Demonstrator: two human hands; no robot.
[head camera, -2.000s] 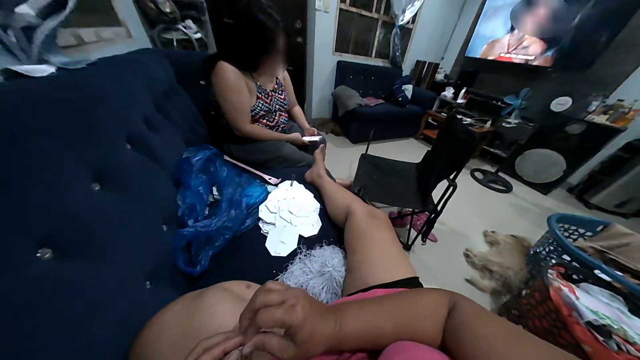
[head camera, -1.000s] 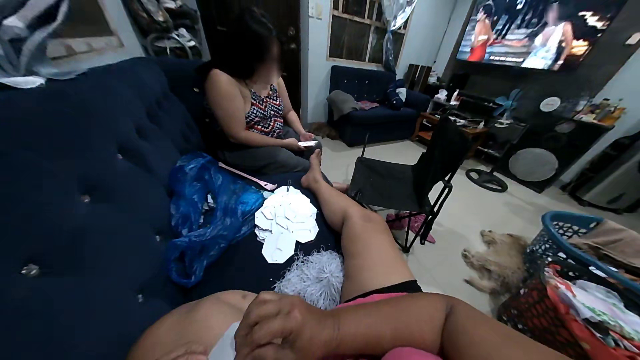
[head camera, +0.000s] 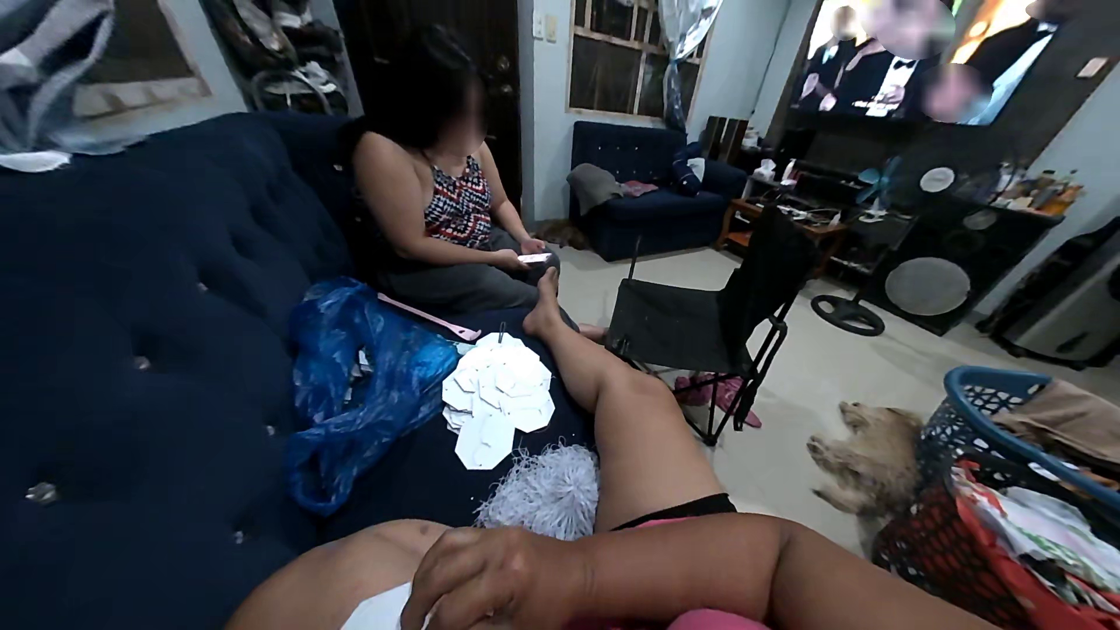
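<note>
My right hand (head camera: 477, 573) lies at the bottom of the view, its fingers bent over a white card (head camera: 378, 610) above my folded leg. My left hand does not show. Beyond the leg, a pile of white eight-sided cards (head camera: 497, 385) rests on the dark blue tufted sofa. Between the pile and my legs sits a bundle of whitish strings (head camera: 547, 492). A crumpled blue plastic bag (head camera: 367, 376) lies left of the cards, and a pink strip-like thing (head camera: 429, 317) reaches from behind it toward the pile.
A person (head camera: 455, 201) sits at the sofa's far end, holding a white phone-like object (head camera: 534, 258). A black folding chair (head camera: 674, 324) stands right of my outstretched leg. On the floor lie a furry dog (head camera: 866, 455), a blue basket (head camera: 958, 411) and a red basket (head camera: 936, 551) with cloth.
The white card shows under my right hand now and one second ago, but not two seconds ago. My left hand's fingers, seen beside the right two seconds ago, are out of sight.
</note>
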